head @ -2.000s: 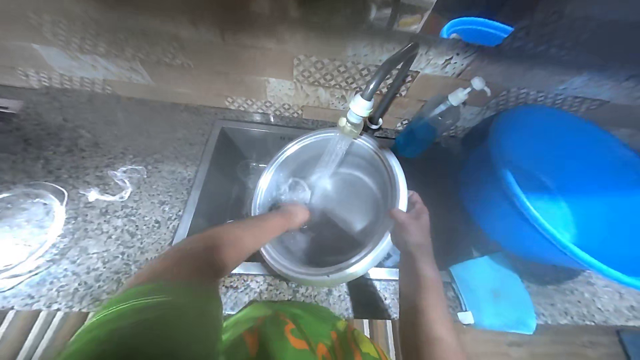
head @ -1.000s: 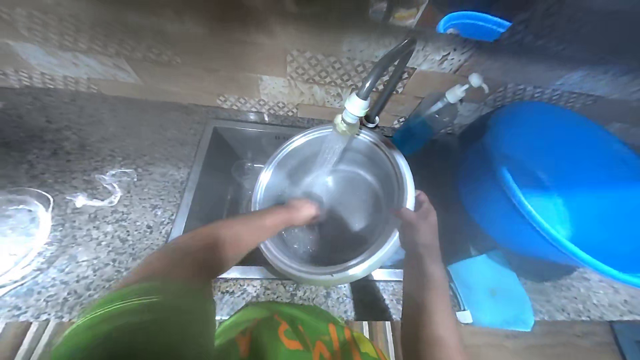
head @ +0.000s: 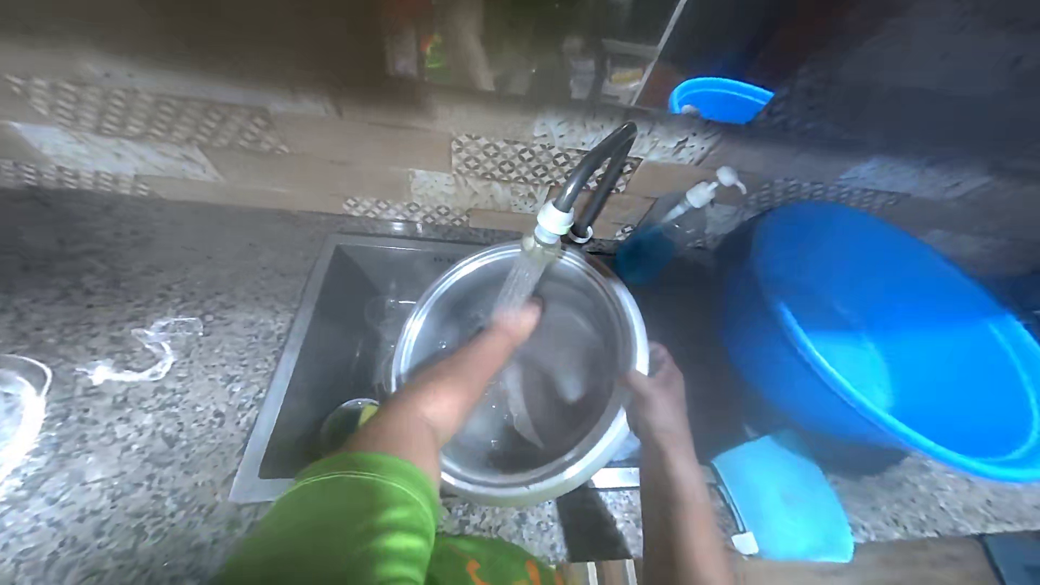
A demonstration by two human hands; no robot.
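A round metal pot (head: 569, 357) is held tilted over the sink, its open mouth facing up. From the faucet (head: 597, 171) a stream of water (head: 522, 284) runs into it. My left hand (head: 518, 318) is inside the pot, under the stream; whether its fingers hold anything cannot be seen. At the pot's right rim, my right hand (head: 656, 386) grips the edge, with some fingers hidden behind the wall.
A steel sink (head: 305, 366) lies beneath, with a small round dish (head: 349, 418) inside. A large blue plastic tub (head: 812, 341), a pump bottle of blue liquid (head: 646, 248) and a light-blue cloth (head: 784, 500) are at right. Clear plastic (head: 150, 353) lies on the left counter.
My left hand has moved up inside the pot, closer to the faucet, into the water stream. My right hand stays at the right rim.
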